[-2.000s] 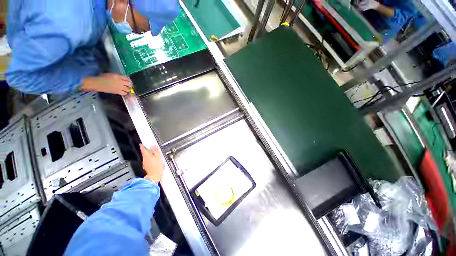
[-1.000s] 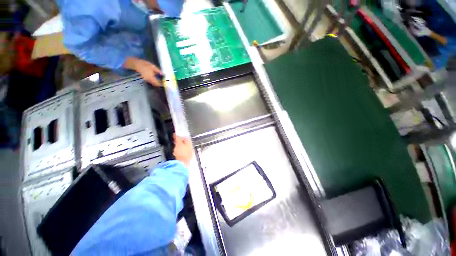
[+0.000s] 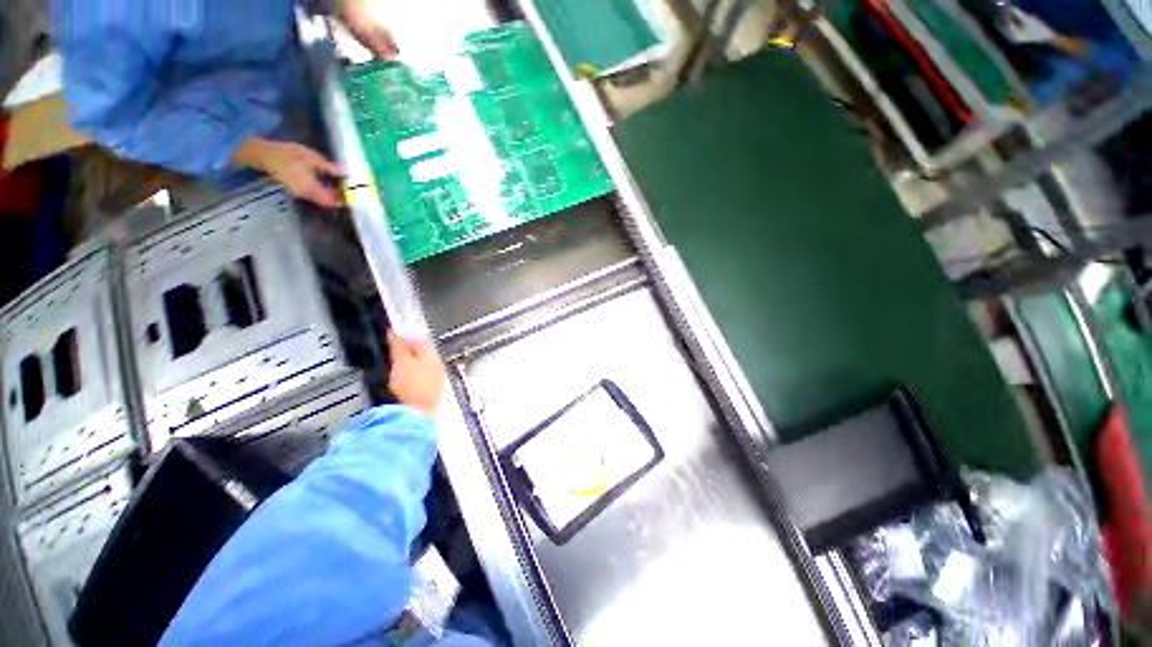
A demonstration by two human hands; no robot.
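Observation:
A large green circuit board (image 3: 505, 145) lies across the conveyor at the top, with bright glare on it. My left hand (image 3: 417, 374) rests on the near-left rail (image 3: 474, 499), below the board and apart from it; its fingertips are hard to make out. It holds no loose item. A black-framed tray (image 3: 651, 436) lies on the steel bed with a white sheet (image 3: 556, 453) and a yellow ring (image 3: 590, 474) in it. My right hand is out of the picture.
A person in a blue smock stands at the upper left, one hand (image 3: 297, 171) at the rail, another near the board's far edge. Left are grey metal panels (image 3: 228, 310) and a black tote (image 3: 158, 550). Right are a green-matted bench (image 3: 809, 253), a black bin (image 3: 846, 468) and clear bags (image 3: 1011, 544).
The board has moved along the rails towards me, nearer the cross bars. The co-worker's second hand now shows by its far edge. My left hand stays on the rail; the camera view has shifted.

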